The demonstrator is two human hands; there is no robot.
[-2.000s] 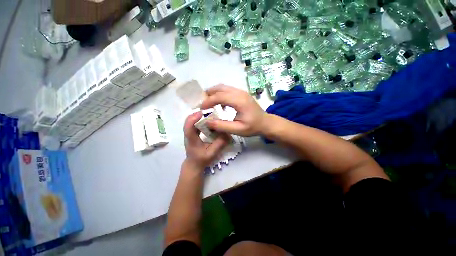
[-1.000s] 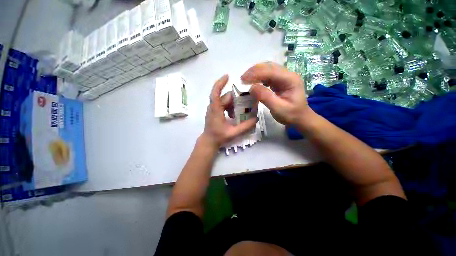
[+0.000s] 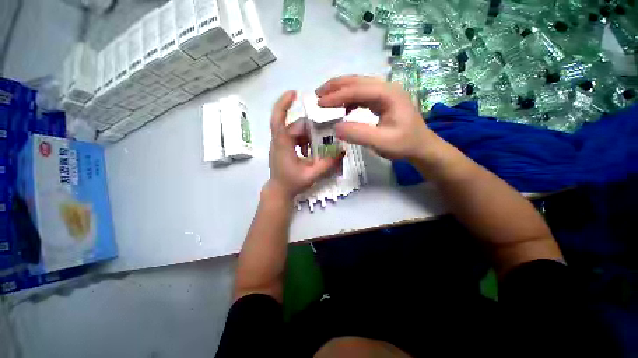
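My left hand [image 3: 292,150] holds a white carton [image 3: 326,140] with a green panel, upright between thumb and fingers. My right hand [image 3: 381,119] is at the carton's top end, fingers curved around the white flap; whether it grips it is unclear. Whether a bottle is inside is hidden. Thin white strips [image 3: 334,187] lie fanned on the table beneath my hands, dark tips toward the table edge. Two white cartons [image 3: 227,131] lie side by side left of my hands.
Stacked white cartons [image 3: 161,66] stand at the upper left. Green-tinted bottles [image 3: 483,56] with black caps are heaped at the upper right. A blue cloth [image 3: 490,147] lies below them. A blue-and-white food box [image 3: 70,203] is at the left edge.
Since two seconds ago, my hands have moved apart and the carton has come upright in my left hand. Since one second ago, my right hand has come closer over its top.
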